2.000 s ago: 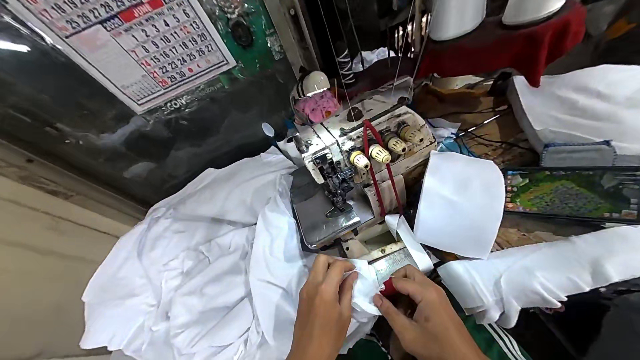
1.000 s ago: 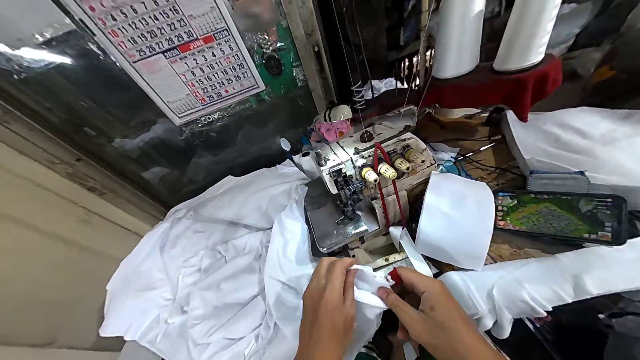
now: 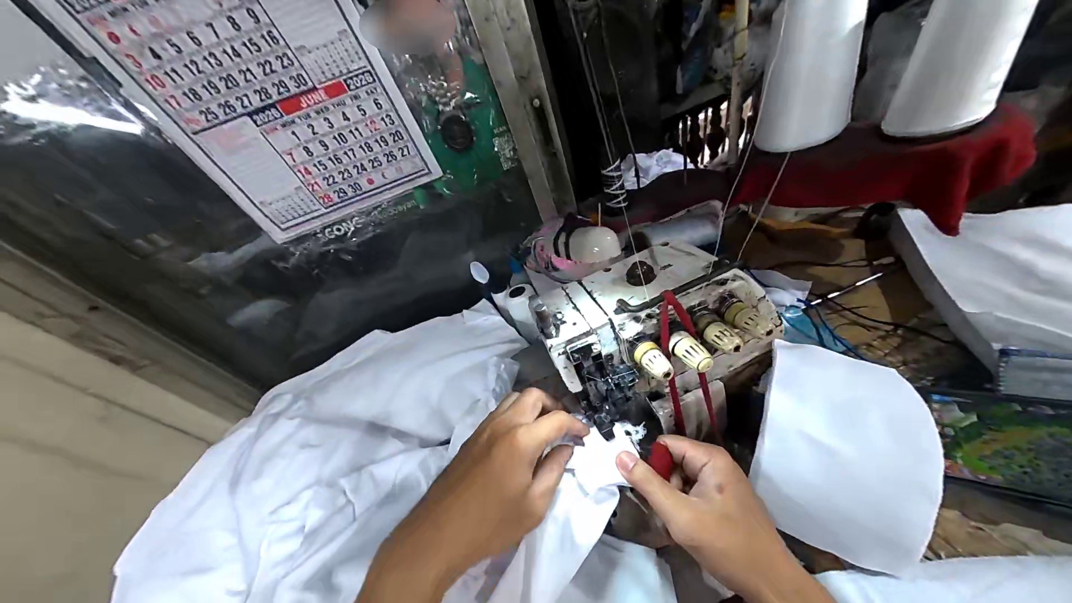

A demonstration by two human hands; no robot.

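Note:
White fabric lies under the presser foot area of an overlock sewing machine. My left hand pinches the fabric just left of the needle area. Holding its right edge is my right hand, with a small red thing, perhaps a handle or cloth wrap, between its fingers. A large heap of white cloth spreads left of the machine. A red cord loops down over the machine's front beside the cream tension dials. A rounded white fabric piece lies to the right.
White thread cones stand on a red cloth behind. A phone or tablet with a lit screen and stacked white fabric are at the right. A calendar hangs on the glass at the left. Thin threads run down to the machine.
Both hands have moved up to the needle area, bringing the fabric from in front of the machine to the presser foot. The view has moved closer.

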